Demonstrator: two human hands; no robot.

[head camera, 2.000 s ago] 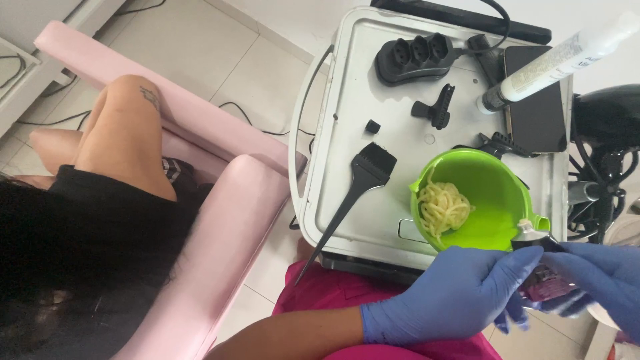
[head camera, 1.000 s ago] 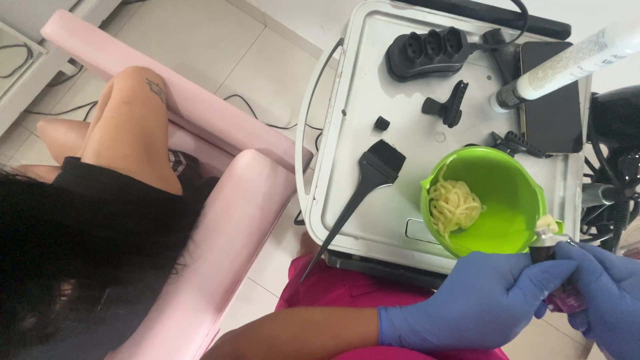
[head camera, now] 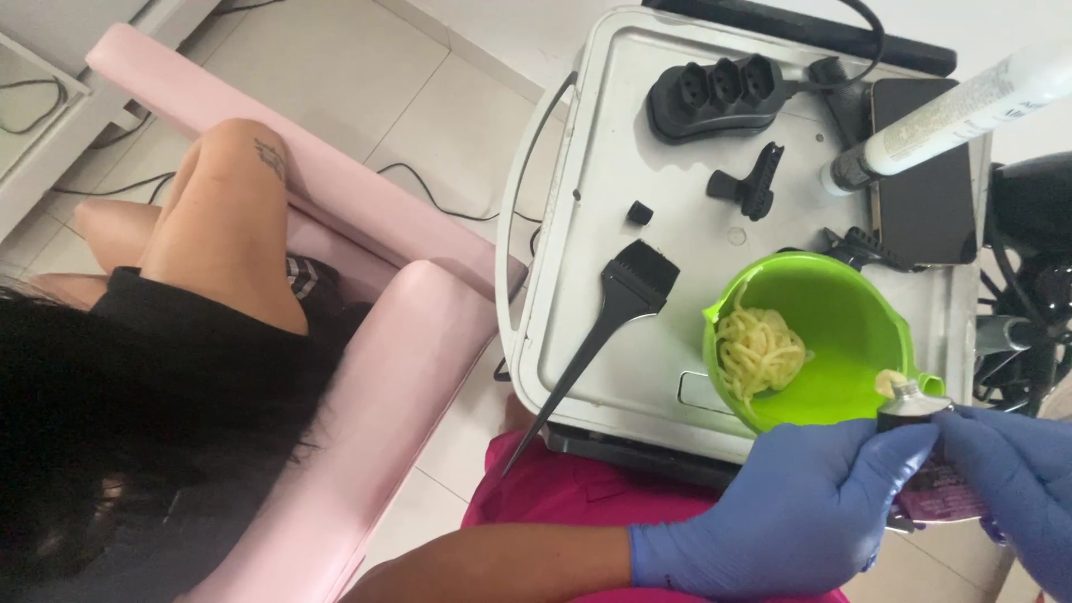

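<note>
My left hand [head camera: 787, 511], in a blue glove, grips a metal cream tube [head camera: 914, 406] near its neck. My right hand [head camera: 1017, 486], gloved too, closes on the same tube from the right. Pale cream shows at the tube's open mouth, over the near right rim of a green plastic bowl [head camera: 863, 327]. Strands of pale yellow cream [head camera: 762, 356] lie heaped in the bowl's left part. Left of the bowl, a black tint brush [head camera: 615, 301] rests on the trolley tray, its handle past the near edge. The tube's lower body is partly hidden by my hands.
The white trolley tray [head camera: 557, 360] also holds a black power strip [head camera: 716, 96], a black hair clip [head camera: 751, 182], a small black cap [head camera: 640, 213], a dark phone [head camera: 925, 184] and a white bottle [head camera: 946, 121]. At left a person [head camera: 209, 226] sits in a pink chair [head camera: 402, 377].
More cream shows at the tube's mouth than a second ago. Both hands stay on the tube by the bowl's rim. The tray things keep their places.
</note>
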